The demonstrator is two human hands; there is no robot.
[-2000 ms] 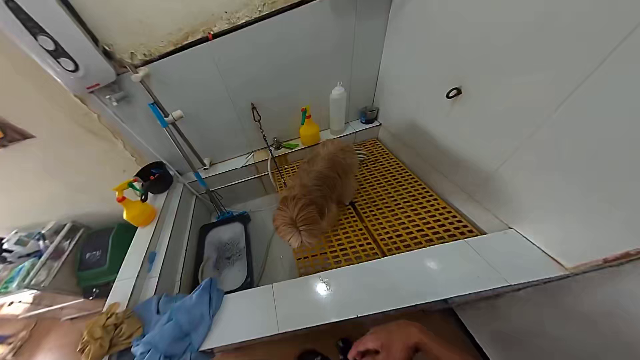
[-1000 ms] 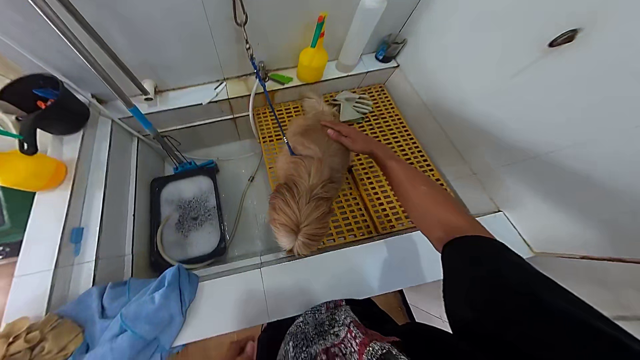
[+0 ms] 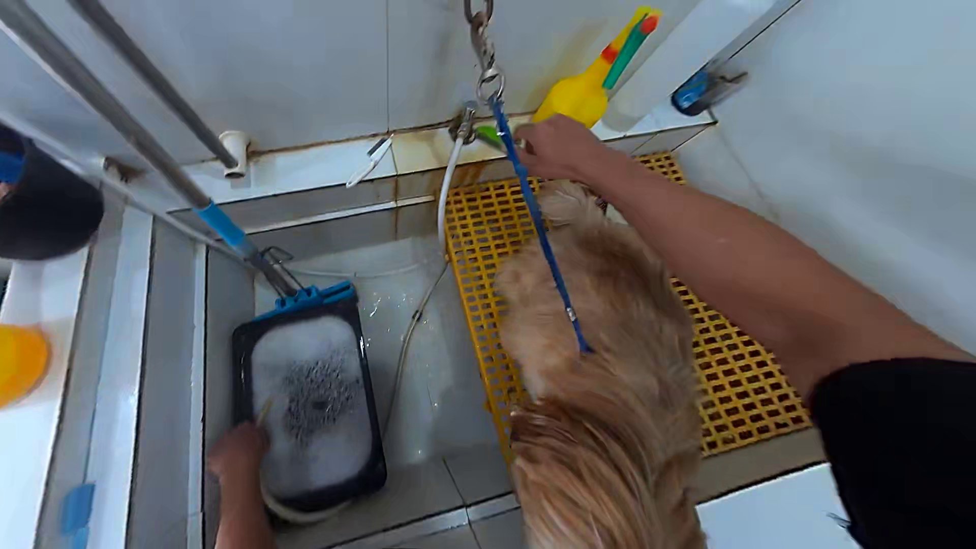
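Note:
A long-haired tan dog (image 3: 602,305) stands on the yellow plastic grating (image 3: 747,389), with a blue leash (image 3: 537,217) running from its back up to a metal chain (image 3: 480,42). My right hand (image 3: 555,149) reaches over the dog's rump to the back ledge, beside the tap with a green handle (image 3: 488,136) and below the yellow spray bottle (image 3: 576,99); its fingers are partly hidden, so its grip cannot be told. My left hand (image 3: 240,450) is at the left edge of the black basin (image 3: 370,412) of foamy water, around the light hose (image 3: 263,412) that dips into the foam.
A blue-headed squeegee (image 3: 313,296) with a metal pole leans behind the basin. A white hose (image 3: 446,198) hangs from the tap. On the back ledge lie a small white brush-like item (image 3: 371,160) and a white bottle (image 3: 671,61). A black bucket (image 3: 49,198) stands at the left.
My right hand has moved from the dog's back to the back ledge. My left hand has come to the basin's edge. The view is now closer over the tub.

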